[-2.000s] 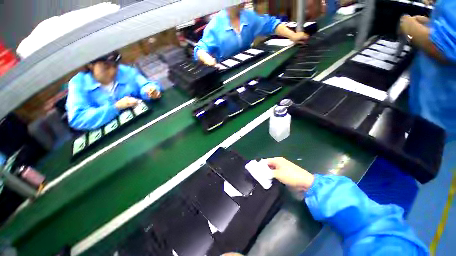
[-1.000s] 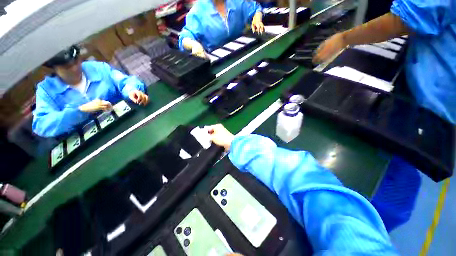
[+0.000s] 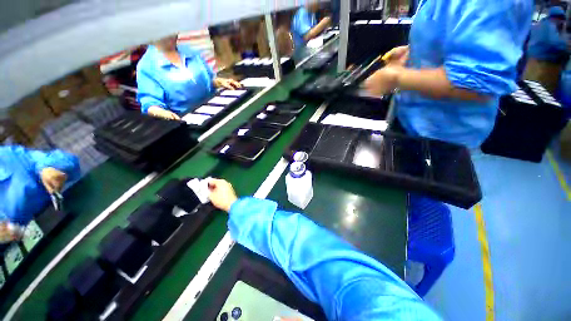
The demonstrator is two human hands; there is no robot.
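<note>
My right hand (image 3: 221,193) pinches a white wipe (image 3: 199,188) at the far end of a black phone tray (image 3: 164,256) on the green belt. The tray holds a slanting row of dark, screen-up smartphones (image 3: 127,248), with white tabs sticking out. Nearer me, a pale mint smartphone (image 3: 258,302), back side up with dark round lenses, lies in another black tray, cut off by the bottom edge. Only a skin-coloured sliver, probably my left hand (image 3: 289,318), shows at the bottom edge; its grip is hidden.
Two white bottles (image 3: 299,188) stand beside the belt's white strip. An empty-looking black tray stack (image 3: 388,164) lies beyond them at right, above a blue crate (image 3: 429,241). Another filled tray (image 3: 260,133) is farther up the belt. Workers in blue stand around the line.
The dark-phone tray has moved from the near worktop onto the belt, and the mint-phone tray has come into view. My right hand stays at its far end with the wipe. The view has turned right.
</note>
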